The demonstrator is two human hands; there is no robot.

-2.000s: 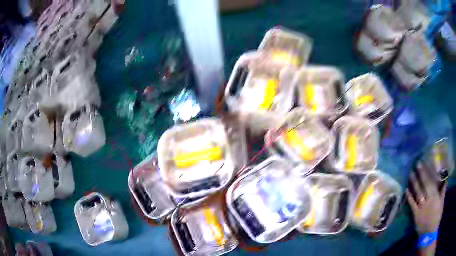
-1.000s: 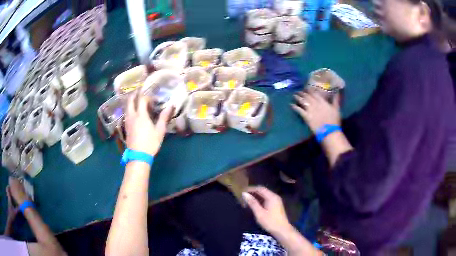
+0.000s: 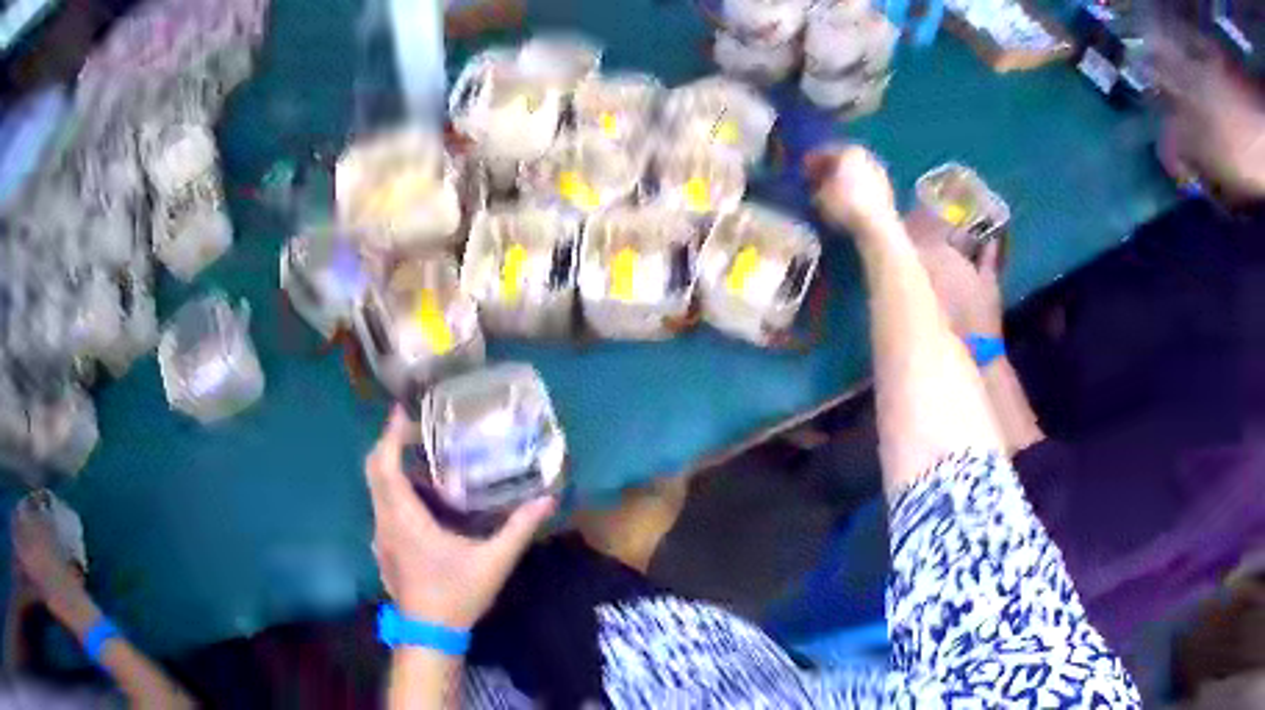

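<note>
My left hand, with a blue wrist band, grips an off-white speaker housing by its sides, above the front edge of the table. Its open side faces me and a blurred bluish-white shape shows inside. My right hand reaches across to the dark blue-purple pieces at the right of the housings. Its fingers are bent and blurred; I cannot tell whether they hold anything.
Several housings with yellow parts stand grouped in the middle of the green table. More housings fill the left side. Another worker's hand holds a housing beside my right forearm. Another hand is at lower left.
My left hand has lifted the housing off the group and brought it down towards me. My right hand has moved from below the table edge up and across to the blue-purple pieces.
</note>
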